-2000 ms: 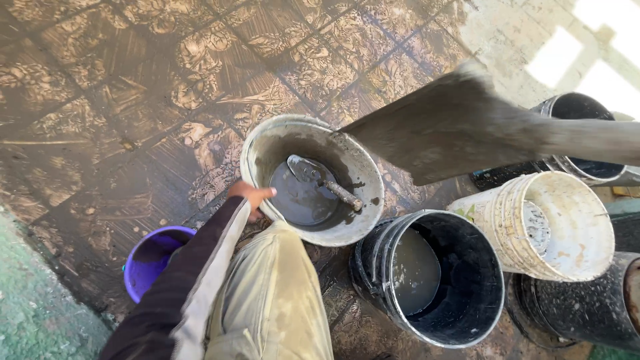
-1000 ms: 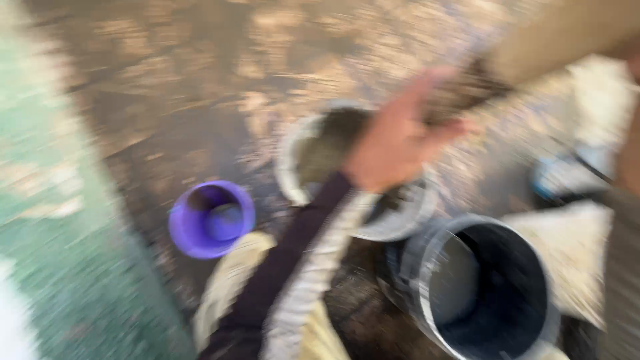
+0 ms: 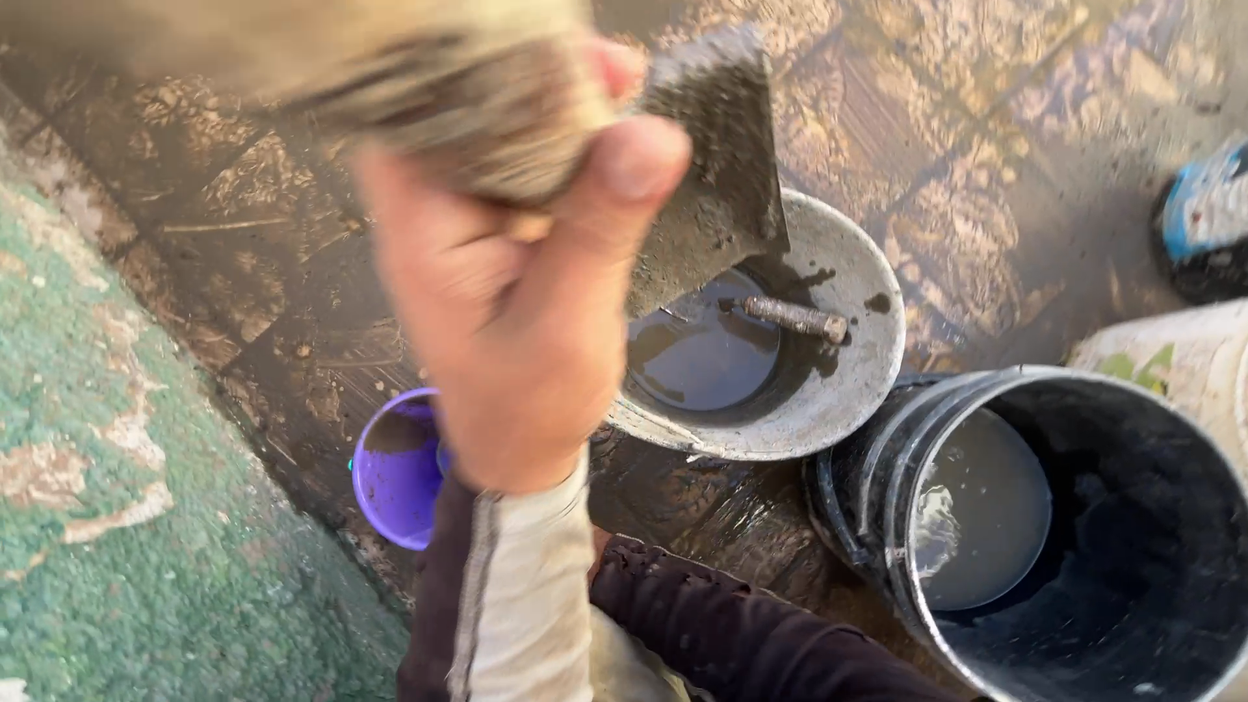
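My left hand [image 3: 517, 302] is wrapped around a thick, mud-stained handle [image 3: 468, 107], blurred and close to the camera. Beyond it, a flat, muddy shovel blade [image 3: 717, 175] slopes over the left side of a grey bucket [image 3: 853, 390]. Murky water lies in that bucket, and the rough handle of a hand tool [image 3: 795, 319] leans against its inner wall. A dark sleeve [image 3: 751, 624] comes in from the lower right; only a sliver of my right hand [image 3: 598, 546] shows, the rest hidden behind my left forearm, so its grip is unseen.
A purple bucket [image 3: 395, 478] stands left of the grey one. At the lower right is a black bucket [image 3: 877, 507] with cloudy water; a whitish bucket [image 3: 1189, 361] and a blue-and-white container [image 3: 1209, 214] are beyond it. A green wall [image 3: 195, 546] borders the wet, muddy tiled floor [image 3: 955, 195].
My left hand has gone from the grey bucket's rim to a grip on the handle. The shovel blade, to the right of that bucket two seconds ago, is now over its left side.
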